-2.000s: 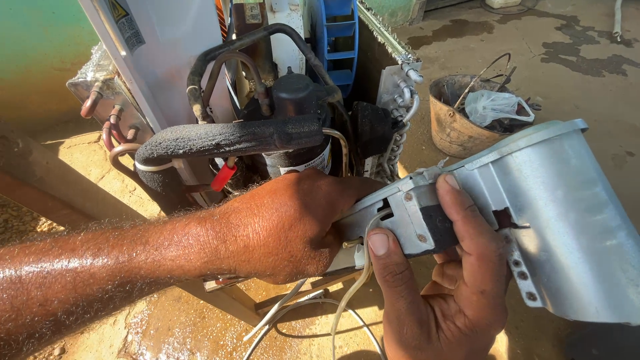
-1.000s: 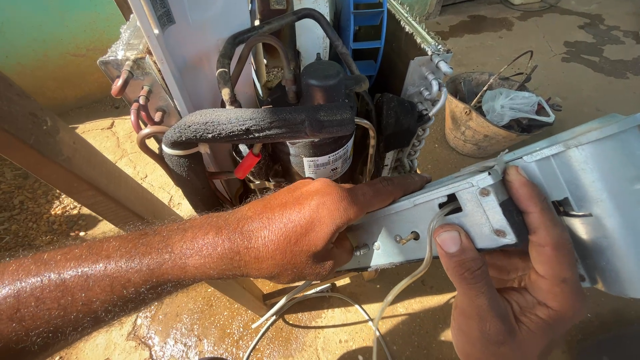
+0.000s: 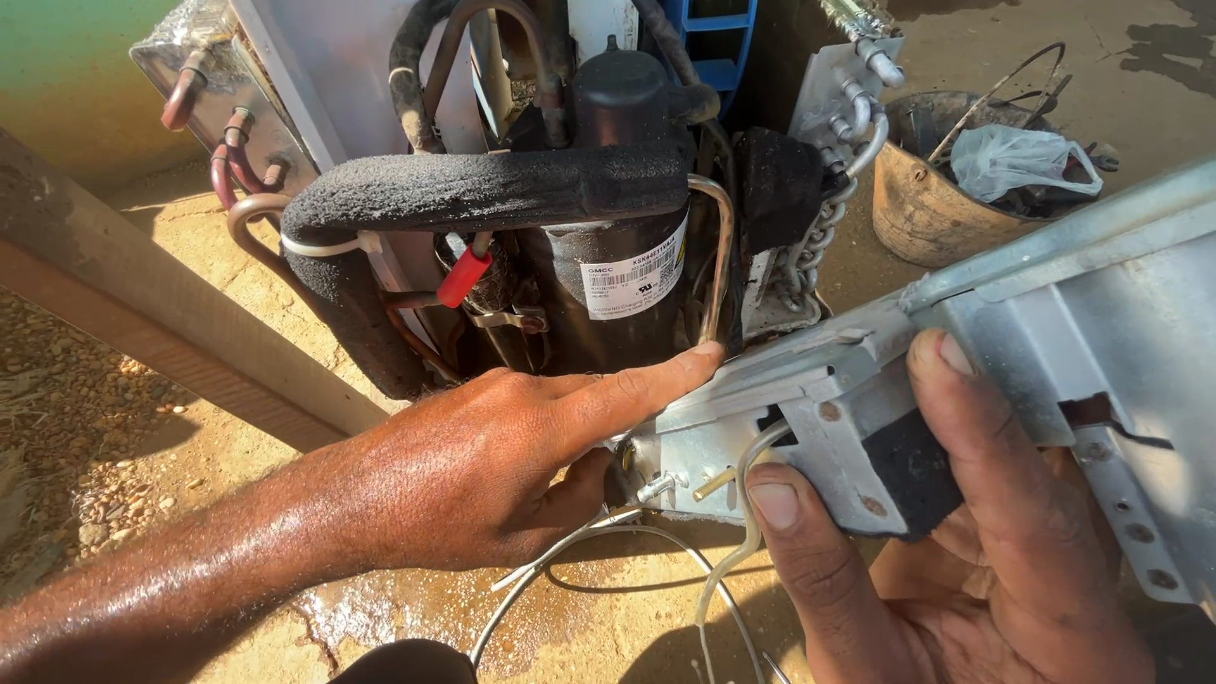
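Note:
My left hand (image 3: pixel 532 456) holds the near end of a sheet-metal housing (image 3: pixel 845 380), its index finger stretched along the top edge and its thumb and other fingers partly hidden beneath. My right hand (image 3: pixel 959 560) grips the same housing by a metal bracket with a dark block (image 3: pixel 912 475), thumb in front, fingers behind. A pale cable (image 3: pixel 746 513) comes out of a slot beside my right thumb and hangs down. A brass-coloured pin (image 3: pixel 714 483) sticks out of the panel. Behind my left hand stands a black compressor (image 3: pixel 617 275) with a foam-wrapped pipe (image 3: pixel 494 190).
A red-capped tube (image 3: pixel 465 276) stands by the compressor. Copper pipe bends (image 3: pixel 237 157) are at the left, a condenser coil's end (image 3: pixel 855 104) at the right. A worn bucket (image 3: pixel 912 209) holds a plastic bag (image 3: pixel 1021 161). A brown beam (image 3: pixel 161 294) crosses the left; cable loops lie below.
Two seconds ago the panel's brass pin was hidden; it now shows. My left index finger now lies extended along the housing's top edge. Both hands keep hold of the housing.

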